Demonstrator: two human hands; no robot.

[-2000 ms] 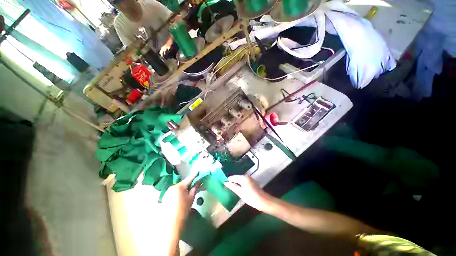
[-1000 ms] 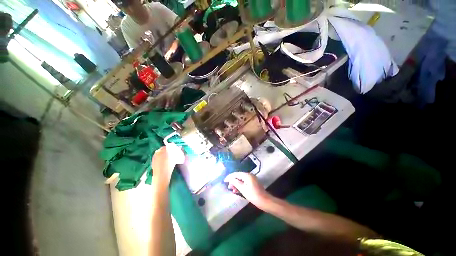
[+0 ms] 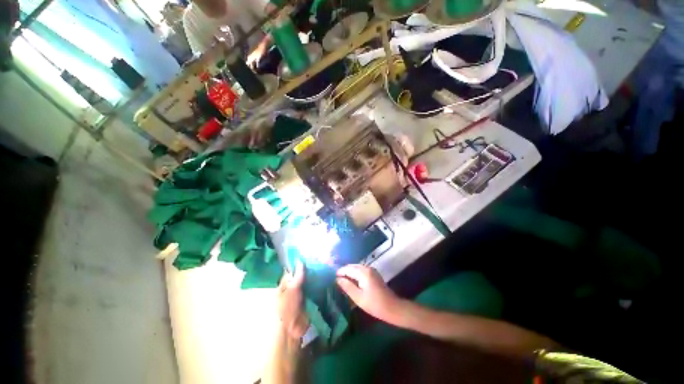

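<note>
The overlock machine (image 3: 356, 169) stands on the pale table with a bright glare at its needle area. A green fabric strip (image 3: 324, 307) hangs from there between my hands, over the table's front edge. My left hand (image 3: 294, 304) is just in front of the glare, with its fingers on the strip's left side. My right hand (image 3: 366, 289) is right of the strip, its fingers curled together at the fabric's edge; a tool in the palm cannot be made out. A crumpled heap of green cut pieces (image 3: 206, 206) lies left of the machine.
A narrow dark green tape (image 3: 429, 214) lies across the machine's right side. A parts tray (image 3: 481, 169) and a red item (image 3: 418, 172) are on the right. Behind are green thread cones (image 3: 289, 46), a red bottle (image 3: 219, 95), white fabric (image 3: 559, 75) and a person (image 3: 225, 26).
My left hand has moved from the heap side back right to the strip in front of the needle area. Green fabric now hangs between both hands. My right hand has barely moved.
</note>
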